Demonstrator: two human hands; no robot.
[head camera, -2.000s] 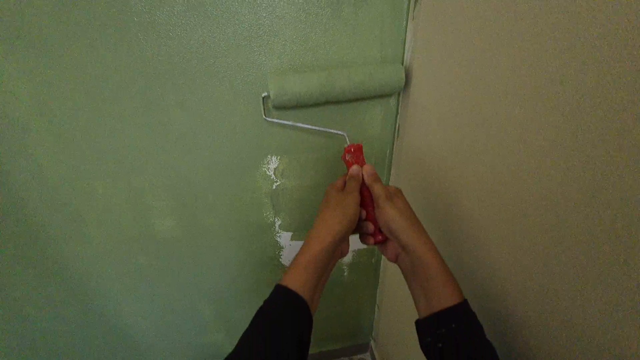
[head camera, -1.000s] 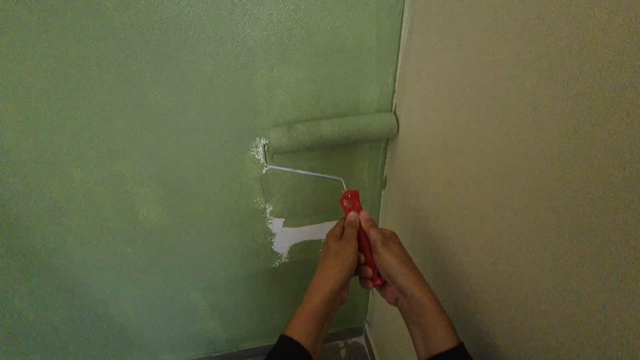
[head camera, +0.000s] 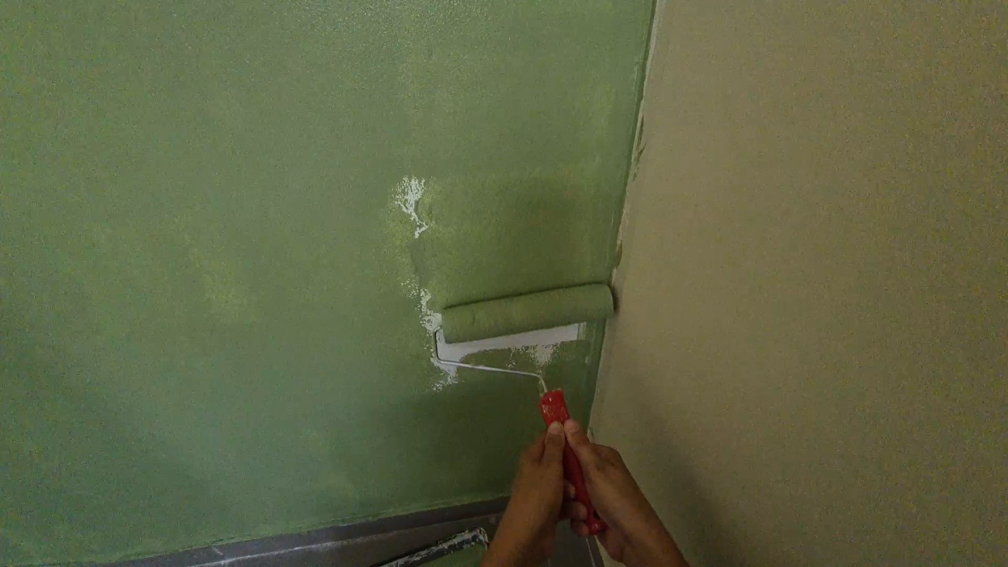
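Observation:
My left hand (head camera: 542, 480) and my right hand (head camera: 610, 484) are both closed around the red handle of a paint roller (head camera: 555, 405). Its green-coated roller sleeve (head camera: 528, 311) lies against the green wall (head camera: 299, 276), tilted slightly up to the right, its right end at the corner. The thin metal frame (head camera: 488, 368) runs from the sleeve's left end down to the handle. Just below the sleeve shows a white unpainted patch (head camera: 512, 340). Higher up and to the left is a smaller speckled white patch (head camera: 409, 197).
A beige wall (head camera: 803, 276) meets the green one at the corner on the right. Along the foot of the green wall runs a grey strip (head camera: 291, 547). The paint-smeared edge of a tray-like object (head camera: 441, 549) shows at the bottom, left of my hands.
Both hands have moved the roller down the green wall, from above the white patches to partly over the lower one. The tray-like object has come into view as the view tilted down.

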